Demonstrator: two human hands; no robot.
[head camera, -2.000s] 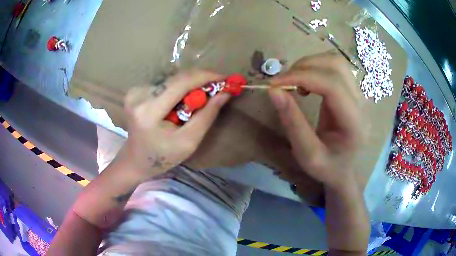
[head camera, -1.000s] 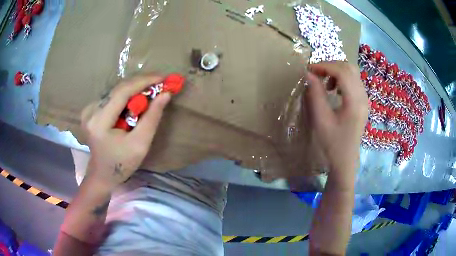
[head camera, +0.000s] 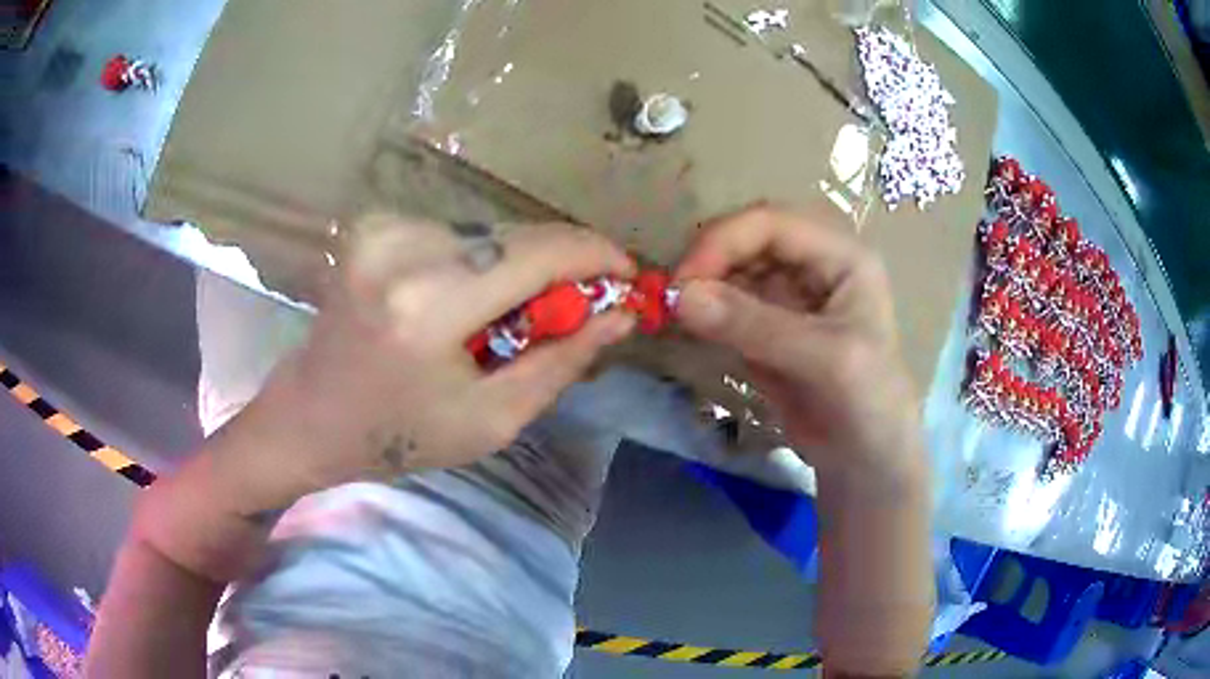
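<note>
My left hand (head camera: 451, 332) is closed around red-and-white toy figures (head camera: 555, 313), held in a row above the near part of the cardboard (head camera: 531, 159). The round red head of the front figure shows past my left fingertips. My right hand (head camera: 796, 318) pinches at that red head with thumb and forefinger. A tiny whitish bit shows at the right fingertips, too blurred to tell more. The small white glue pot (head camera: 660, 116) stands on the cardboard beside a dark stain. Small white parts (head camera: 910, 120) lie heaped at the cardboard's far right.
Rows of red-headed figures (head camera: 1055, 318) stand on the metal bench (head camera: 1008, 484) right of the cardboard. One loose figure (head camera: 129, 73) lies at far left. Red-handled pliers (head camera: 1168, 378) lie at far right. A blue bin (head camera: 1048, 604) sits below the bench at right.
The thin stick seen earlier in my right fingers no longer shows. My right hand went to the white parts' near side, then came back against the front figure's head. My left hand kept its figures.
</note>
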